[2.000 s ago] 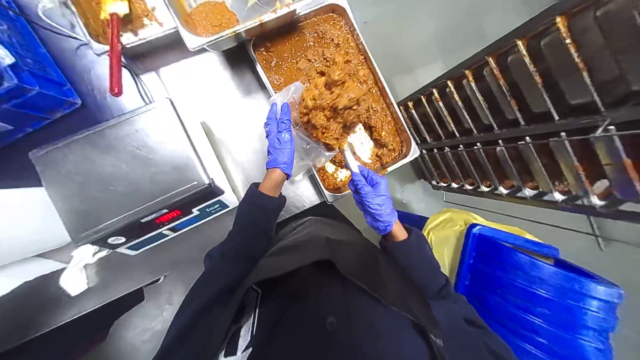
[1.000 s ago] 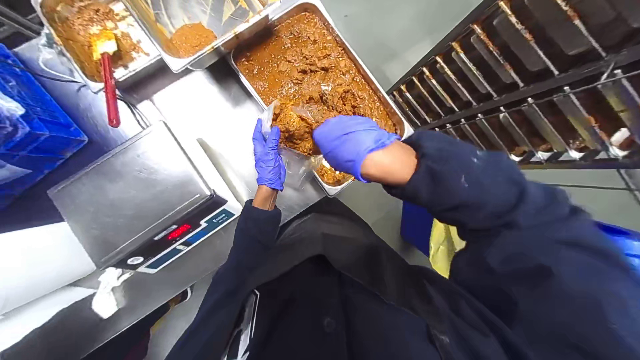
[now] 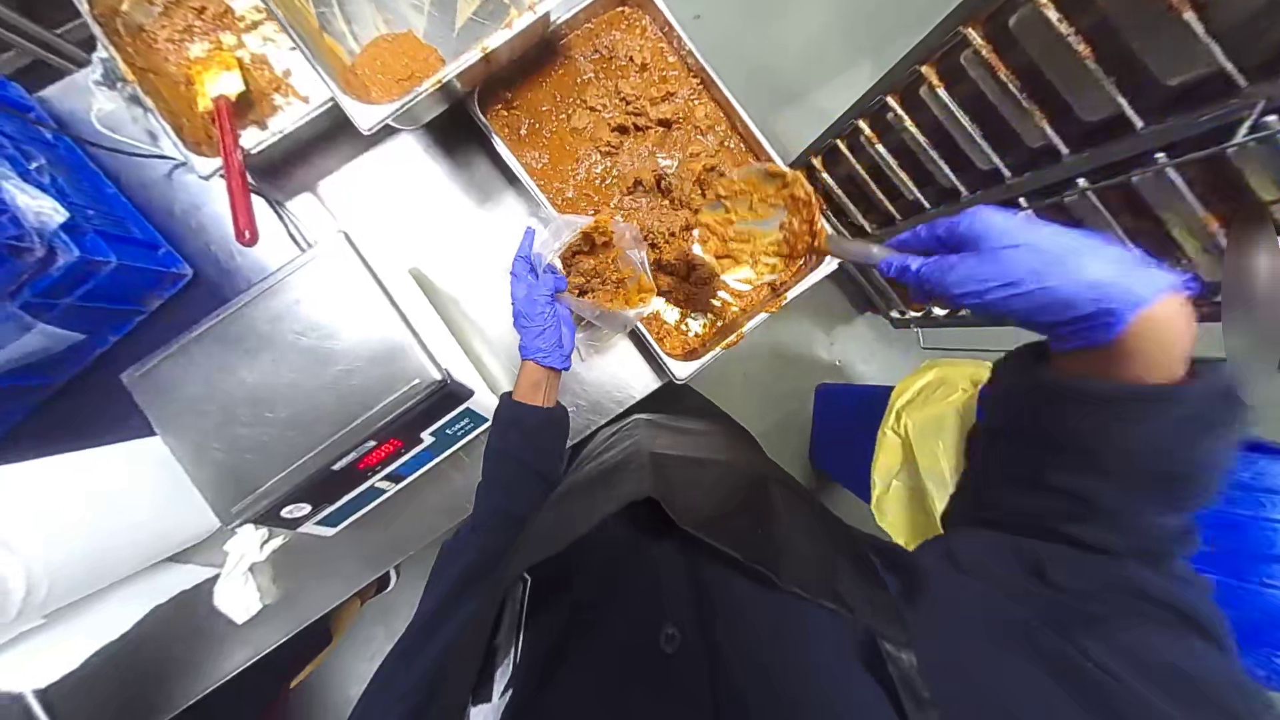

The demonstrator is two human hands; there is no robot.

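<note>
My left hand [image 3: 543, 305], in a blue-violet glove, holds a clear plastic bag [image 3: 632, 243] with brown saucy food in it, over the near left edge of a deep metal pan [image 3: 507, 150]. Thick brown food [image 3: 640, 120] fills much of that pan. My right hand [image 3: 1030, 270], gloved alike, grips the handle of a large serving spoon [image 3: 760, 225]. The spoon's sauce-coated head is over the pan's right side, and pale patches of the pan's bottom show near it.
A digital bench scale [image 3: 290, 370] stands on the steel table to the left. Beyond it are a pan [image 3: 385, 115] with a brown mound and another with a red-handled spatula [image 3: 232, 165]. Blue crates [image 3: 70, 250] are at far left. A dark rack [image 3: 1000, 110] and a yellow bag [image 3: 925, 440] are at right.
The bag in my left hand now shows brown food inside its mouth. My right hand has moved from over the pan out to the right, and the spoon's head now shows.
</note>
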